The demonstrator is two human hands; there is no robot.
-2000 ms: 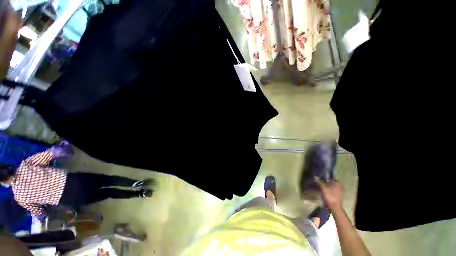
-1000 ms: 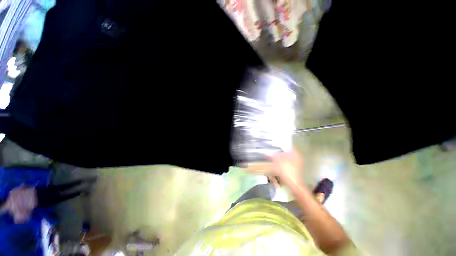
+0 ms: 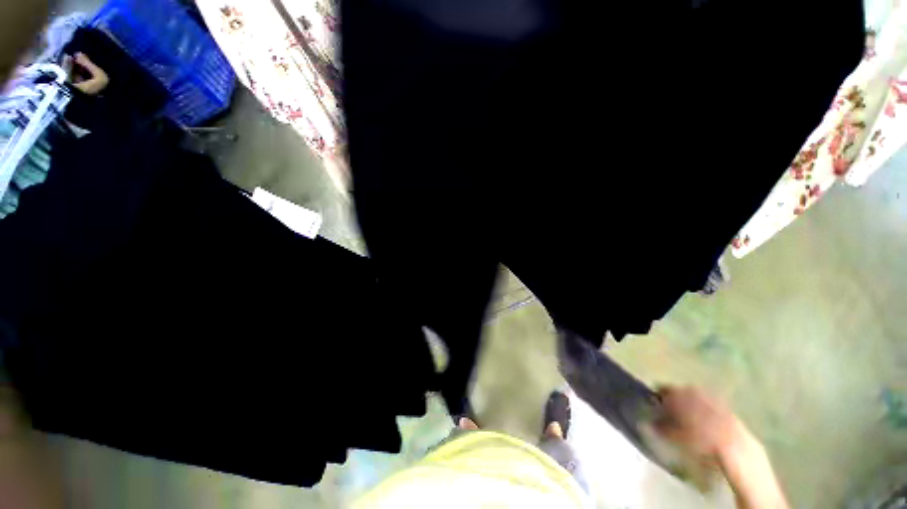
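My right hand (image 3: 696, 427), blurred, is at the lower right and grips the brownish lower end of a dark lint pad (image 3: 612, 388). The pad's upper end meets the uneven lower edge of a large black garment (image 3: 597, 159) in the centre. Another black garment (image 3: 199, 308) hangs on the left, with a white hang tag (image 3: 288, 213) at its upper edge. Blurred brown shapes at the left rim may be my left arm or hand; its grip cannot be made out.
White hangers (image 3: 35, 124) are at upper left, beside a small hand (image 3: 90, 75) whose owner I cannot tell. A blue crate (image 3: 174, 60) stands behind. Floral garments (image 3: 288, 84) hang behind the black ones on both sides. My feet are on the greenish floor (image 3: 796, 338).
My right hand and the pad have moved right and down from the gap between the garments. The pad now shows narrow and dark. The view has shifted, and the black garments now overlap.
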